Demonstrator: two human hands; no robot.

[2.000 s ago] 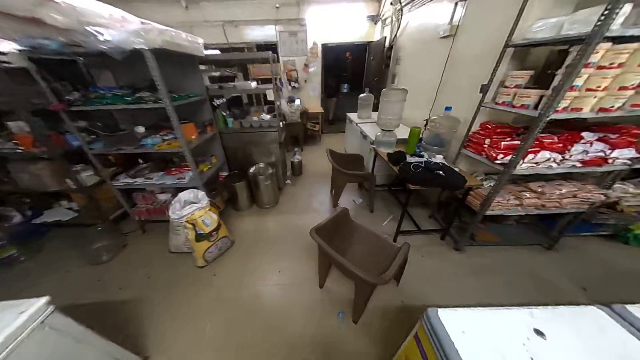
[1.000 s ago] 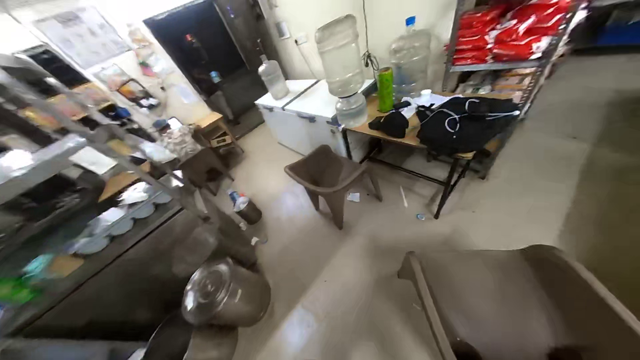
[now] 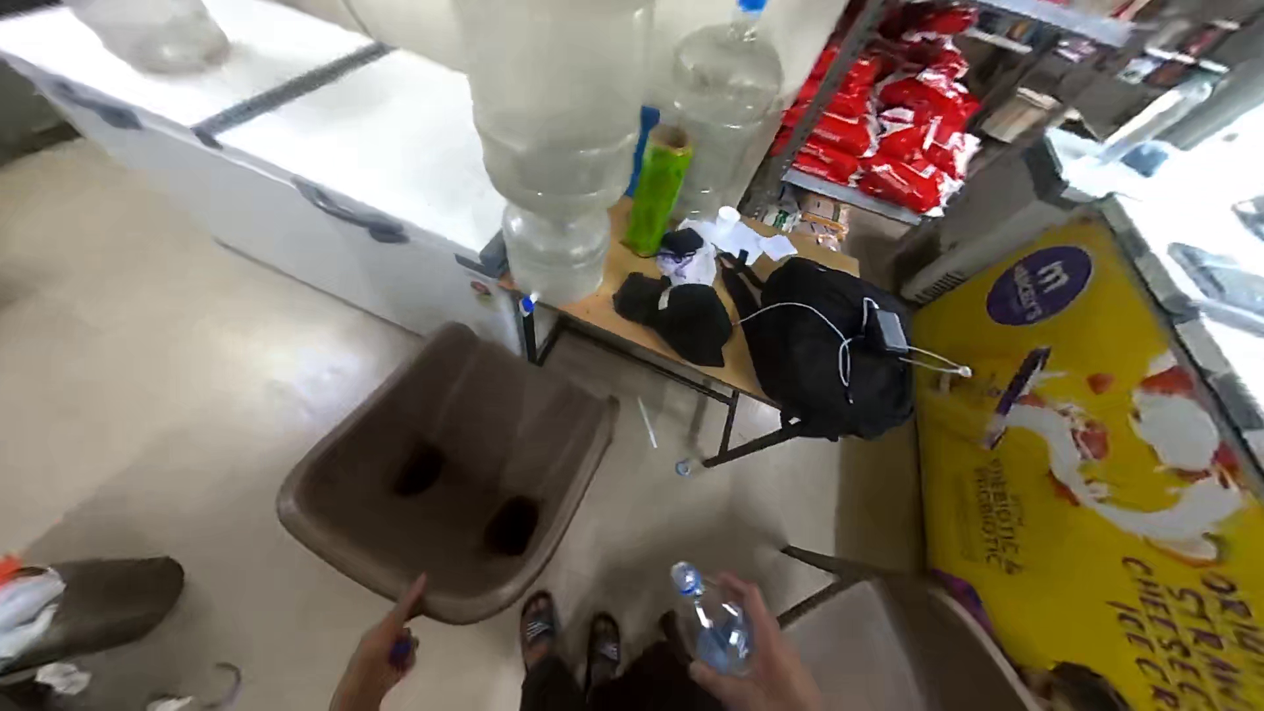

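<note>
My right hand [image 3: 765, 657] grips a small clear plastic bottle [image 3: 723, 637], its neck tilted up and to the left. Low in the view, my left hand [image 3: 380, 657] has its index finger extended near the front rim of a brown plastic chair [image 3: 449, 494]. A small dark blue object [image 3: 400, 649], possibly a bottle cap, sits in that hand's curled fingers. Ahead stands a wooden-topped table [image 3: 632, 316] with a large clear water jug [image 3: 563, 118] inverted on a clear base, a green roll [image 3: 659, 193], a black cap [image 3: 681, 316] and a black backpack [image 3: 825, 346].
White chest freezers [image 3: 326, 207] line the back left. A yellow printed freezer [image 3: 1066, 425] stands at the right, beside a second brown chair [image 3: 889, 642]. Behind the table is another large water jug [image 3: 726, 99] and a shelf of red packets [image 3: 889, 128]. A straw [image 3: 647, 423] lies on the floor.
The view has moved forward to the table and tilted down. Both hands are now in sight, the right one holding a bottle; neither hand is plainly visible in the earlier frames.
</note>
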